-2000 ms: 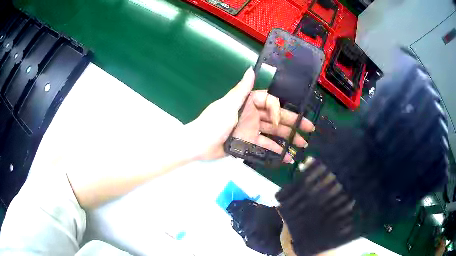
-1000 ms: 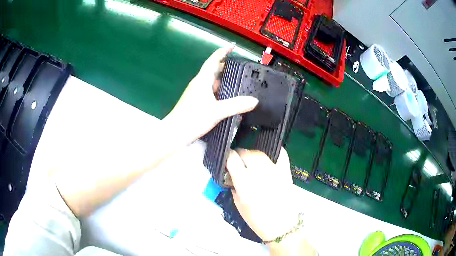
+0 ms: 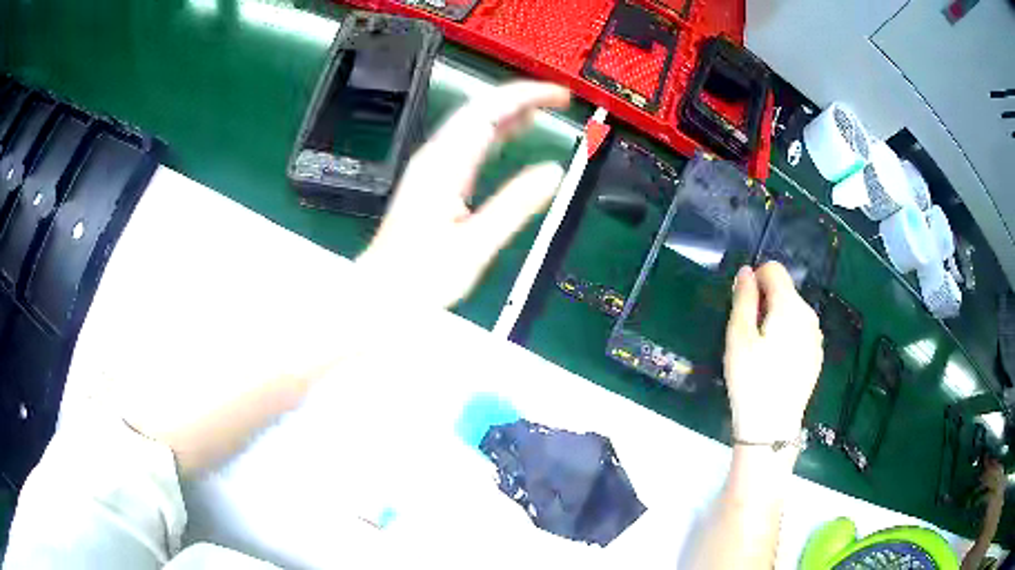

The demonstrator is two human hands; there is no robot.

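Note:
A stack of phone middle frames [image 3: 317, 178] stands on the green conveyor belt at the upper left. My left hand [image 3: 473, 206] is blurred, fingers apart and empty, just right of the stack. My right hand [image 3: 774, 334] pinches the right edge of a single middle frame [image 3: 654, 359] over the belt. The frame has a dark upper panel and a large lower opening. Other frames [image 3: 590, 292] lie beside and partly behind it. Whether the held frame touches the belt I cannot tell.
A white strip with a red end [image 3: 540, 251] lies across the belt. Black trays [image 3: 67, 239] are at left, a red tray [image 3: 534, 50] beyond. A crumpled black sheet [image 3: 568, 479] and blue patch [image 3: 486, 416] lie on the white surface. White rolls [image 3: 907, 234], green fan [image 3: 829, 546], another person's hand [image 3: 991, 479] are right.
The stack has moved from my hands to the belt at upper left. My left hand has let go. My right hand has moved right and holds one frame. The white strip shows fully.

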